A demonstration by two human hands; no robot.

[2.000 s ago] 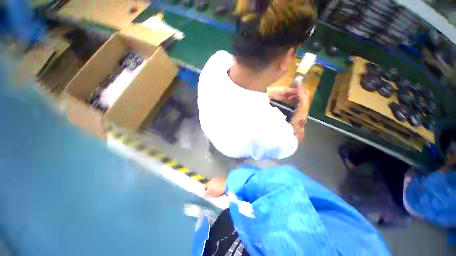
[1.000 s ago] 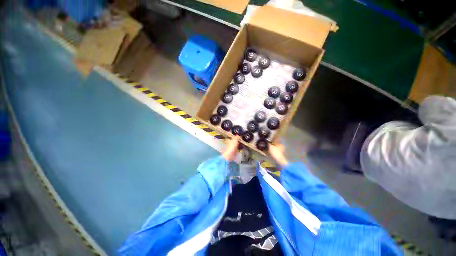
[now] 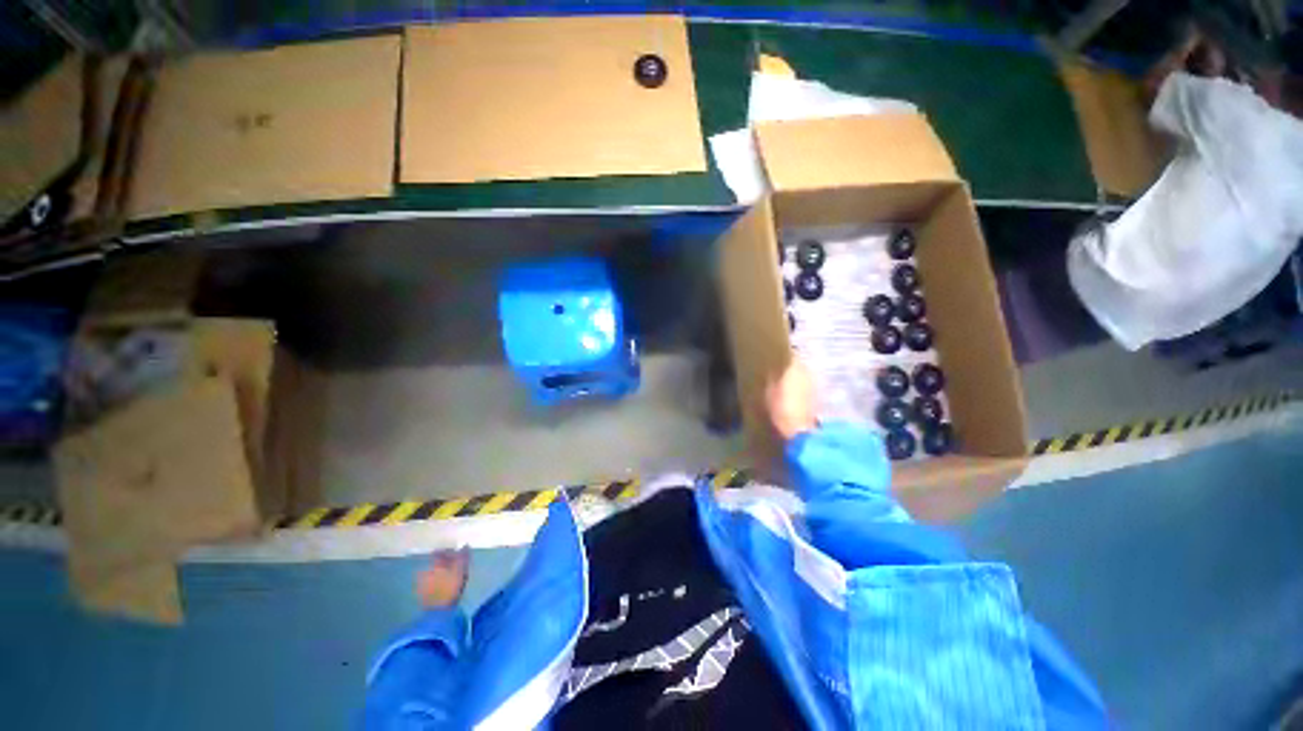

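An open brown carton (image 3: 875, 493) stands in front of me to the right. Black round covers (image 3: 886, 339) lie in it on a pale printed lining, mostly in a group along its right side, with a few at the upper left. My right hand (image 3: 790, 400) is at the rim of the carton's left wall and appears to grip it; its fingertips are unclear. My left hand (image 3: 443, 577) hangs low at the left, away from the carton, slightly blurred, with nothing visible in it.
A blue stool (image 3: 560, 321) stands left of the carton. Cardboard sheets (image 3: 543, 129) lie on the green bench (image 3: 886, 64), one with a black round piece (image 3: 650, 70). Folded cardboard (image 3: 157, 471) is at the left. A person in white (image 3: 1193, 214) is at the right. Yellow-black tape (image 3: 429, 508) crosses the floor.
The view has turned, and the carton now lies further right. My left hand has left the near edge and moved low left. My right hand has shifted to the left wall. Fewer covers show.
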